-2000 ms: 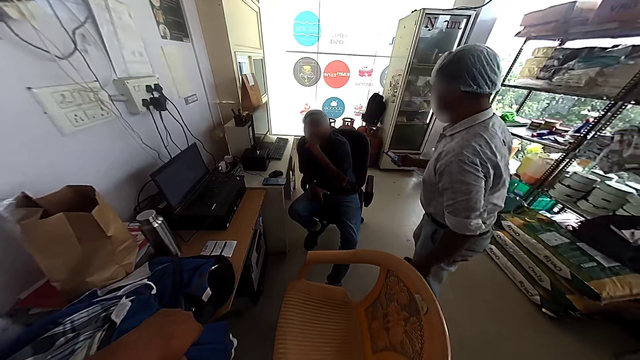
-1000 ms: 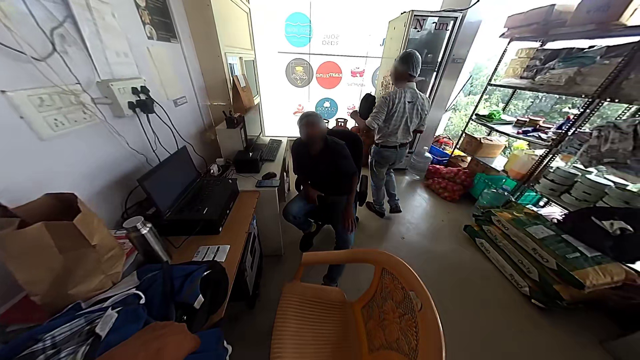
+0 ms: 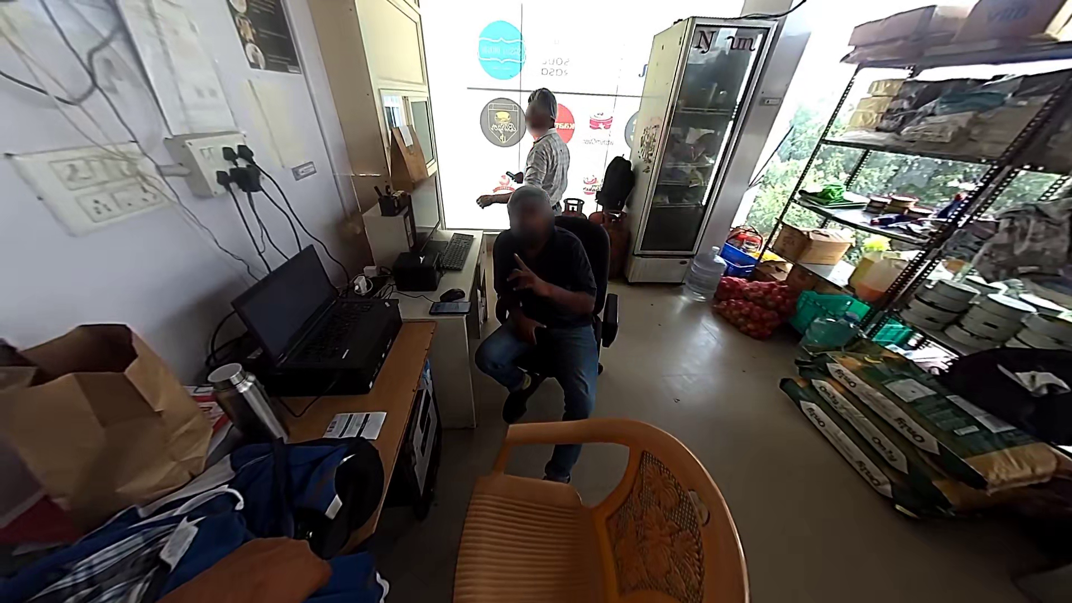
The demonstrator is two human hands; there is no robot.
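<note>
At the bottom left, my left hand rests against a heap of blue cloth items; its fingers are not clearly seen. My right hand is out of view. Beside the heap, a dark cap-like item lies at the edge of a wooden desk. A steel flask stands between a brown paper bag and an open laptop. Printed paper lies in front of the laptop. An orange plastic armchair is to the right of the desk.
A seated person raises one hand beyond the armchair. Another person in a hair covering stands near the bright window panel. A glass-door fridge, red net sacks, a metal shelf rack and stacked sacks line the back and right.
The standing person has moved from the near right, past the fridge, to behind the seated person. The seated person's hand, lowered one second ago, is raised. My left hand stays by the cloth.
</note>
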